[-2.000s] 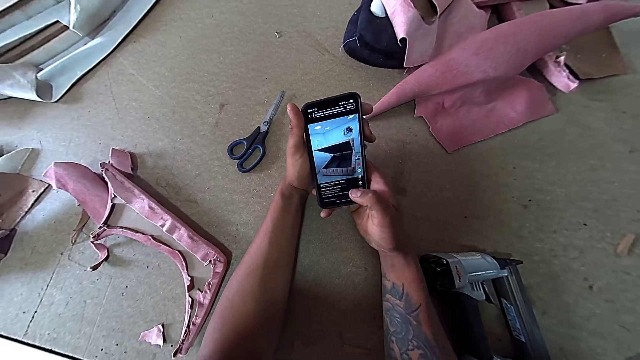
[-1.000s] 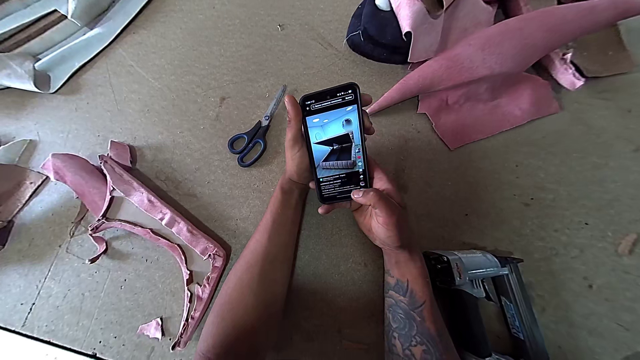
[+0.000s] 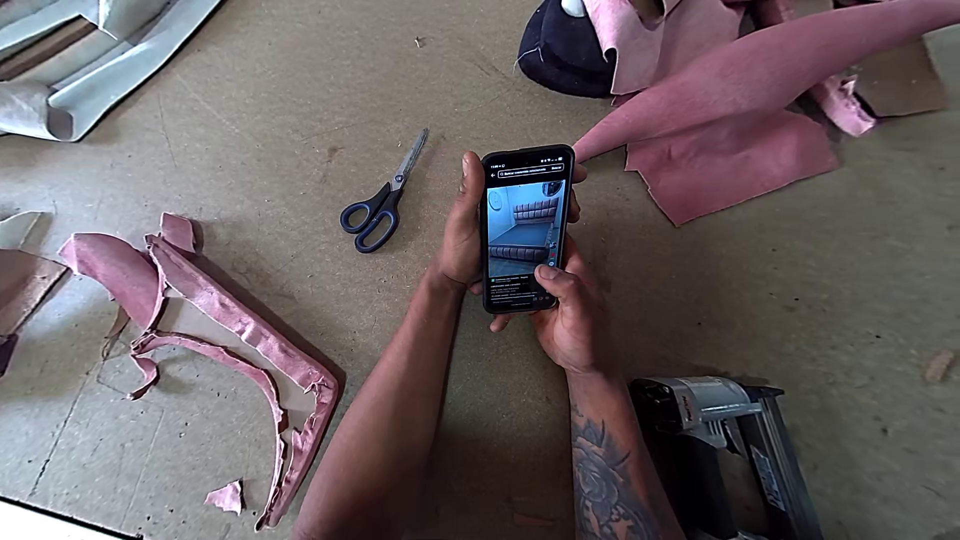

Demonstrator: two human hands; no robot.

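Note:
A smartphone in a dark case (image 3: 527,229) is held upright above the table, its lit screen showing a picture of upholstered, tufted furniture in a room. My left hand (image 3: 461,229) grips its left edge, thumb up along the side. My right hand (image 3: 568,307) supports it from below and the right, with the thumb over the lower right of the screen and some fingers behind it. Scissors with dark blue handles (image 3: 385,202) lie on the table left of my left hand, blades nearly together. A pneumatic stapler (image 3: 720,409) lies beside my right forearm.
Pink upholstery offcuts (image 3: 247,322) lie on the worn table (image 3: 322,90) at the left, with a small pink scrap (image 3: 226,496) nearby. Larger pink material (image 3: 735,165) and a dark blue padded item (image 3: 562,56) lie at the upper right. Pale material (image 3: 112,71) occupies the upper left corner.
The picture on the phone's screen has changed from a dark piece of furniture to a lighter tufted one. Both hands keep their hold on the phone.

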